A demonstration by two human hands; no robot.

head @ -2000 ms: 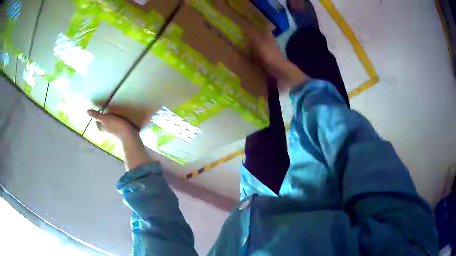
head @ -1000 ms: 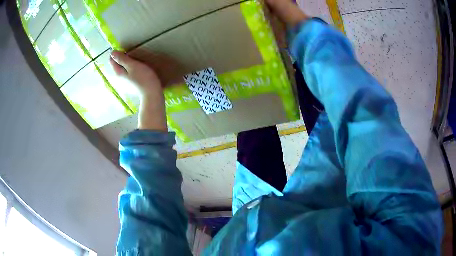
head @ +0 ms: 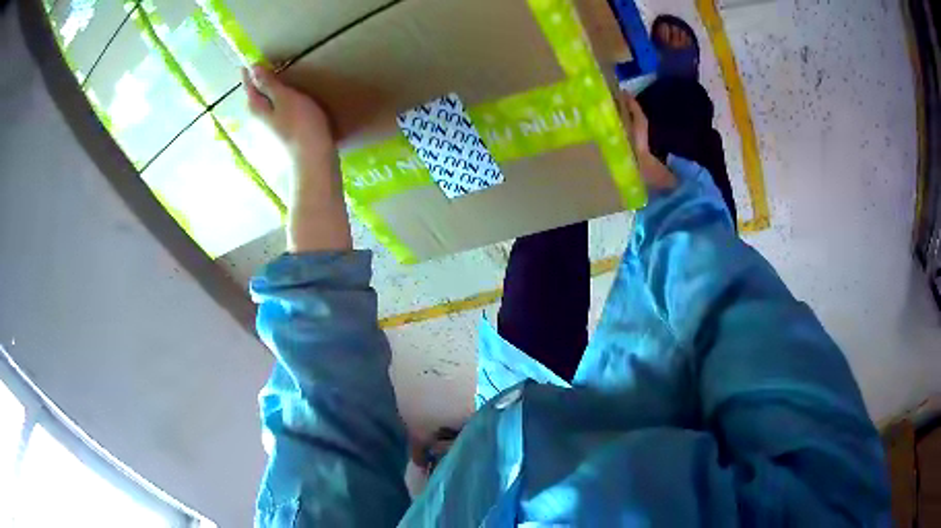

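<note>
A brown shipping carton [head: 464, 62] taped with yellow-green printed tape is in front of me at the top. A white seal sticker [head: 451, 145] with repeated dark print lies across its tape. My left hand [head: 294, 116] grips the carton's left edge, thumb up and fingers partly hidden. My right hand [head: 642, 139] is against its right side, partly hidden by the carton and my sleeve. Other taped cartons [head: 170, 113] stand directly to the left, washed out by glare.
Part of a blue pallet [head: 637, 46] shows at the top right, beside my sandalled foot [head: 676, 43]. Yellow lines [head: 738, 113] run across the pale floor [head: 825, 206]. A brown box-like object [head: 908, 469] is cut off at the bottom right edge.
Over two seconds the carton's far-tilted view has levelled, and its sticker is now plain to see. In the last second carton and hands have shifted slightly up and right in view.
</note>
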